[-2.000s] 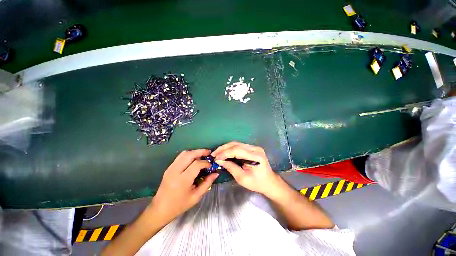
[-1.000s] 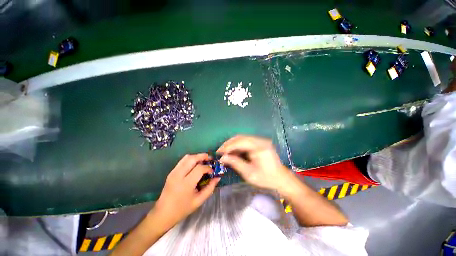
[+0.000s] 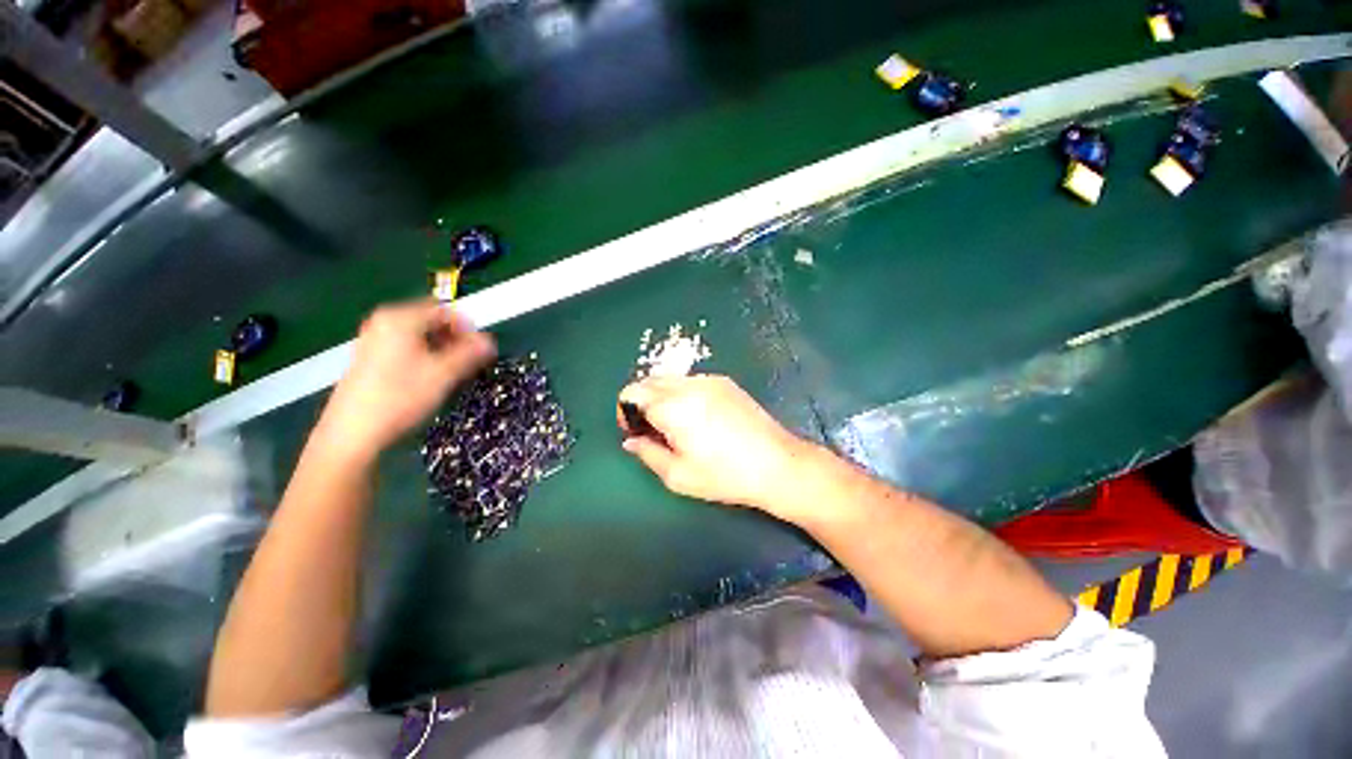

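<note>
My left hand [image 3: 403, 371] is blurred, raised beside the white rail, above the upper left of the dark component pile [image 3: 497, 445]. I cannot tell whether it holds anything. Just beyond its fingers a dark blue unit [image 3: 473, 248] with a yellow-white block [image 3: 446, 283] lies on the conveyor. My right hand [image 3: 712, 438] is low over the bench at the near edge of the small white pile [image 3: 675, 352], fingers curled, thumb near the fingertips. A dark patch shows between them; I cannot tell if it is the slim black tool or shadow.
The white rail [image 3: 623, 260] crosses between bench and green conveyor [image 3: 638, 141]. More units lie on the belt, and two [image 3: 1085, 147] [image 3: 1188, 150] lie on the bench at right. A pale strip [image 3: 1303, 122] is at far right. A neighbouring worker's sleeve [image 3: 1275, 475] is at the right edge.
The view has turned, showing more conveyor at left. My hands have parted: the left moved forward and left towards the rail, the right to the white pile. The unit between them is gone from there.
</note>
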